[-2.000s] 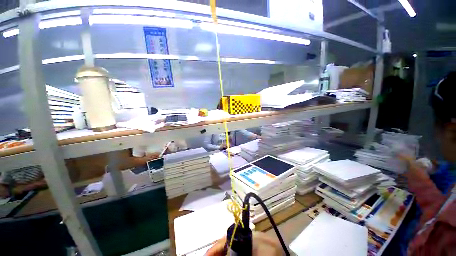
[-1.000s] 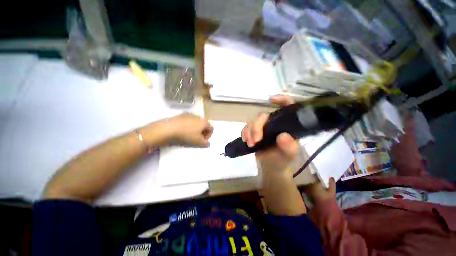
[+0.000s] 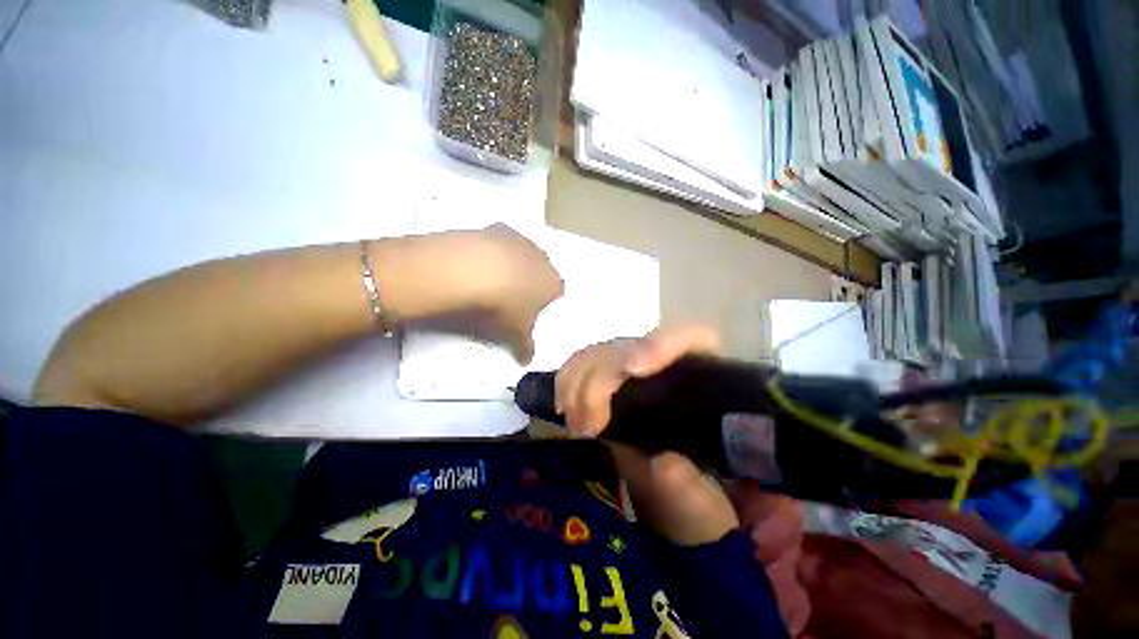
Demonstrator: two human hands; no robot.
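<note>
A white unit (image 3: 612,293) lies flat in front of me, partly hidden by my left hand. My left hand (image 3: 506,285) is over it with fingers bent down; whether a screw is between the fingertips cannot be told. My right hand (image 3: 631,393) is shut around the thick black electric screwdriver (image 3: 700,418), held nearly level. Its thin bit (image 3: 512,393) is at the unit's near edge, close to my left fingertips; contact is unclear. A clear screw box (image 3: 545,87) full of small screws (image 3: 485,94) stands beyond my left hand.
A pale yellow stick (image 3: 375,44) and part of a bag of screws (image 3: 237,10) lie on white sheets (image 3: 187,162). Stacked units (image 3: 812,131) stand on and behind the cardboard mat (image 3: 700,256). A yellow cord (image 3: 1030,437) hangs at the tool's rear. A neighbour's pink sleeve (image 3: 772,549) is at lower right.
The view has moved closer over the bench. The screwdriver has swung from tilted up to nearly level, its bit nearer the unit's near edge. My left hand now reaches over the unit.
</note>
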